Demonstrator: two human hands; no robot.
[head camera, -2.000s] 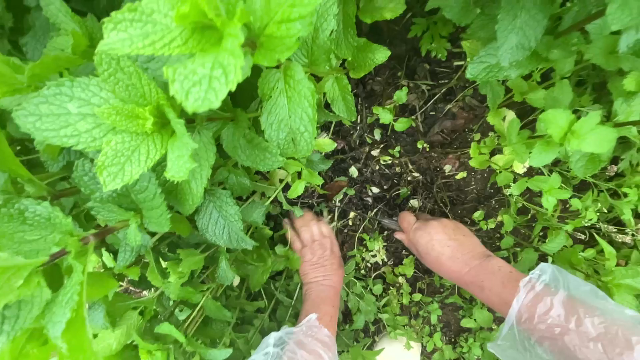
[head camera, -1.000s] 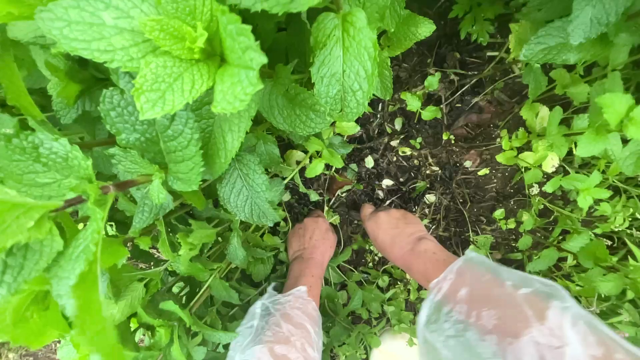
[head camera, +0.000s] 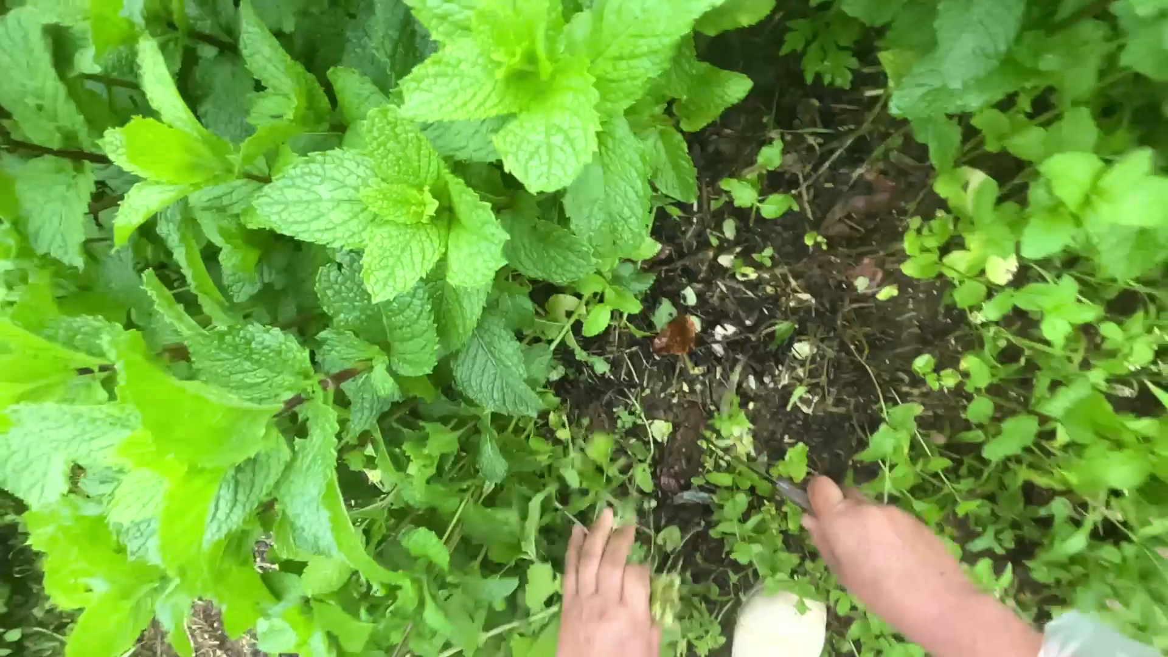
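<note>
My right hand is closed on a tool with a thin grey metal part, which points left into low green weeds; its handle is hidden in the hand. At the bottom centre, my left hand reaches over small leafy plants, palm down, its fingers extended and nearly side by side. Some pale green plant matter lies at its thumb side; whether the hand touches it I cannot tell. Dark soil with bits of stem and a brown dry leaf lies beyond both hands.
Tall mint plants with wrinkled leaves fill the left and upper middle. More low weeds spread along the right side. A rounded cream-white object, possibly a shoe tip, shows at the bottom edge between my hands.
My hands were close together at the soil by the brown leaf one second ago. Now they are apart and nearer the bottom, and the tool's metal part shows again at my right hand.
</note>
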